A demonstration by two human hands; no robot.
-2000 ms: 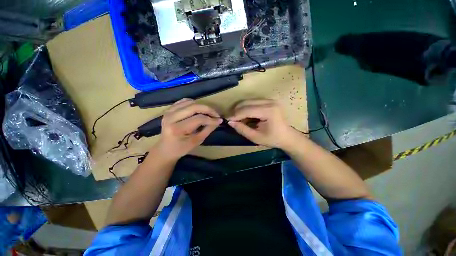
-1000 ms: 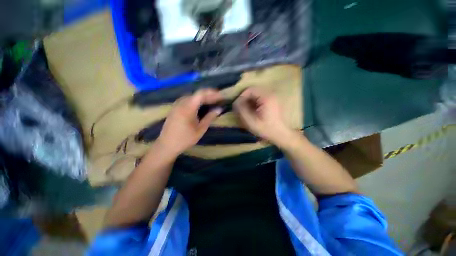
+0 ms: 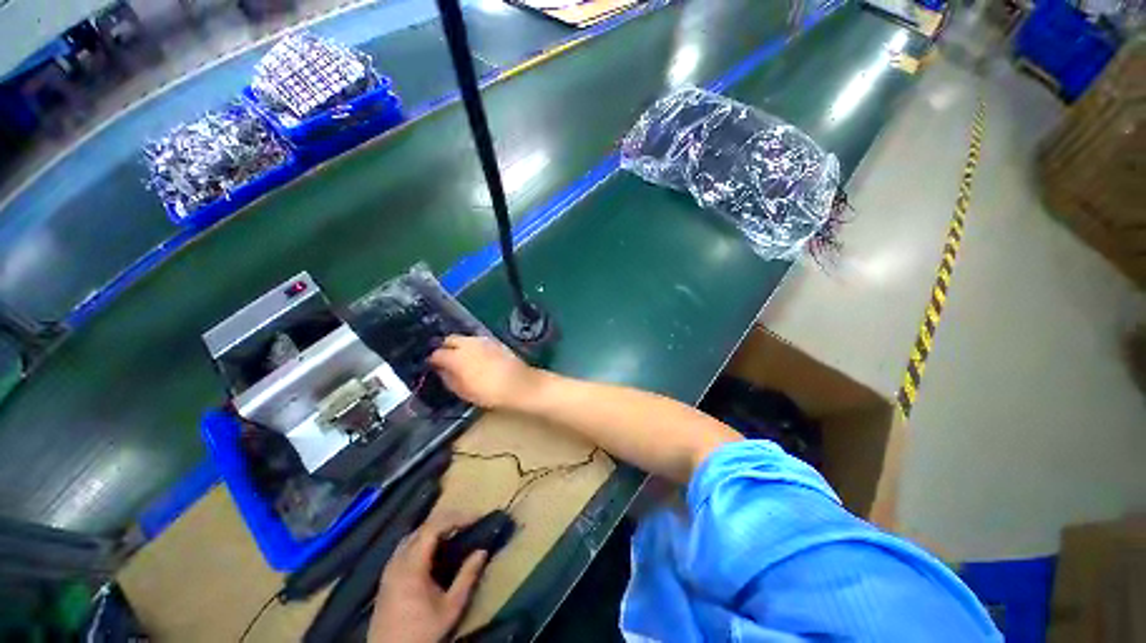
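Note:
My left hand [image 3: 421, 588], at the bottom, has its thumb and fingers around the end of a black housing [image 3: 484, 535] above the cardboard sheet [image 3: 540, 465]. Thin black wires run from that end to the right. More long black housings [image 3: 365, 553] lie beside the hand, partly hidden by it. My right hand [image 3: 484, 372] reaches to the dark speckled liner [image 3: 421, 302] right of the feeder. Its fingertips are down at the dark surface, and whether they hold anything cannot be seen.
The grey-white feeder [image 3: 321, 396] stands in a blue tray [image 3: 270, 540]. A black pole [image 3: 484, 151] rises behind my right hand. A clear bag of black parts [image 3: 742, 170] lies on the green bench. Blue bins [image 3: 333, 119] stand at the back left. An open cardboard box [image 3: 829, 415] is below the bench edge.
The view has swung to the right and up. My hands, close together before, are now apart: the right has gone out to the liner, the left stays at the housings.

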